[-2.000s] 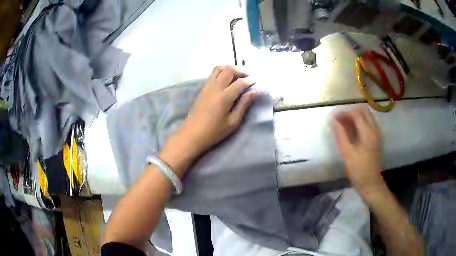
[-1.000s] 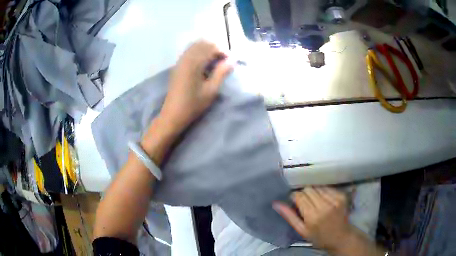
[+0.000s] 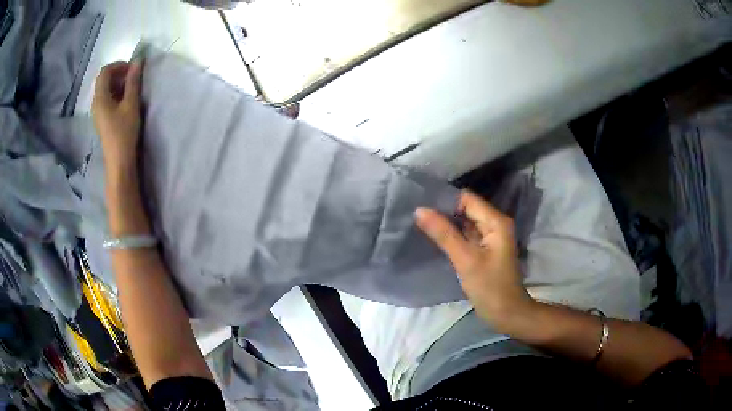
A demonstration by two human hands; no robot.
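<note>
A large grey garment panel [image 3: 281, 193] is stretched between my hands over the front edge of the white table and above my lap. My left hand [image 3: 120, 104] pinches its upper left corner, at the left of the picture. My right hand [image 3: 485, 249] is at the panel's right end, thumb and forefinger apart from each other in view. The other fingers are curled, and whether they grip the cloth is hard to tell. A short dark line runs across the panel near my right hand.
The white sewing table [image 3: 481, 80] and the cream machine bed [image 3: 321, 40] lie beyond the panel. Grey cut pieces [image 3: 40, 104] heap at the left. Pale cloth [image 3: 570, 233] covers my lap. Yellow items [image 3: 98, 301] show at lower left, a white board [image 3: 321, 353] below.
The view has turned and dropped toward my lap. My left hand has drawn the panel away from the needle area to the left. My right hand has risen along the panel's right end. The scissors are mostly out of view.
</note>
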